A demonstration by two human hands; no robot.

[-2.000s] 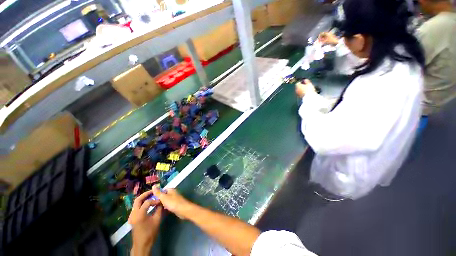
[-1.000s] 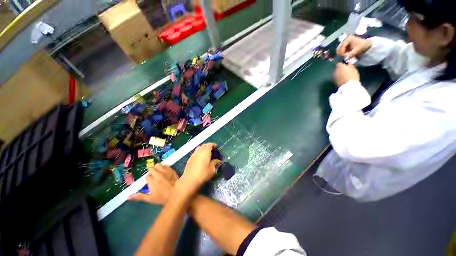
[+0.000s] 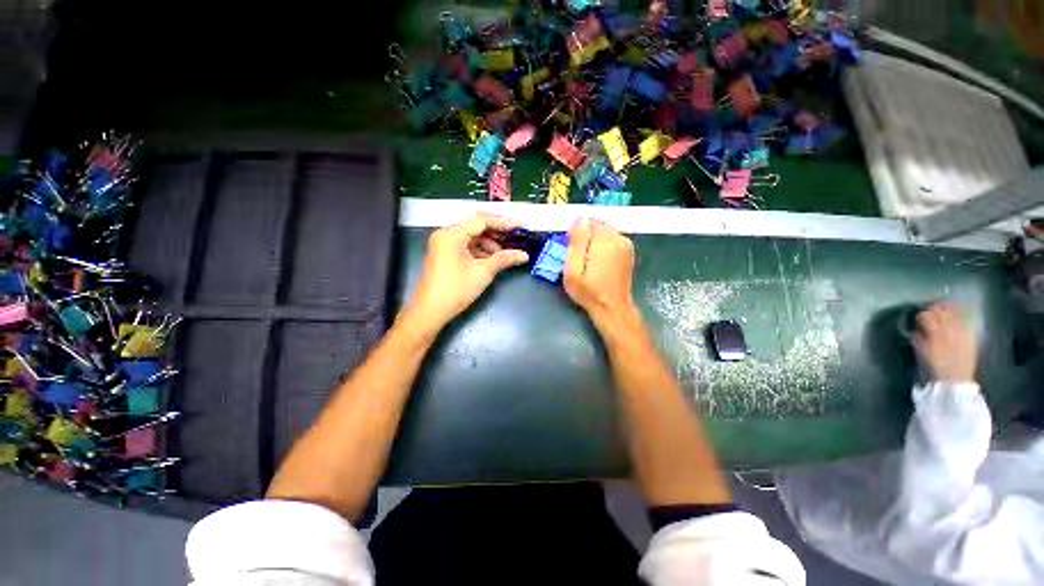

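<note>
My left hand (image 3: 467, 266) holds a small black housing (image 3: 523, 240) by its left side, above the bench near the pale rail. My right hand (image 3: 600, 263) grips a blue binder clip (image 3: 551, 259), which is at the right end of the housing. Fingers partly hide both, so I cannot tell whether the clip is seated. One more black housing (image 3: 727, 340) lies alone on the scratched patch of the green bench, to the right of my hands.
A black compartment tray (image 3: 275, 309) is at my left, with a dense heap of clipped units (image 3: 80, 355) on its left end. Loose coloured clips (image 3: 687, 80) lie beyond the pale rail (image 3: 733, 218). A coworker's hand (image 3: 948, 340) is at the right; a pale tray (image 3: 933, 132) is at upper right.
The view has swung left and down to the tray. My crossed arms have uncrossed. My left hand now holds one of the two black housings; one remains on the bench.
</note>
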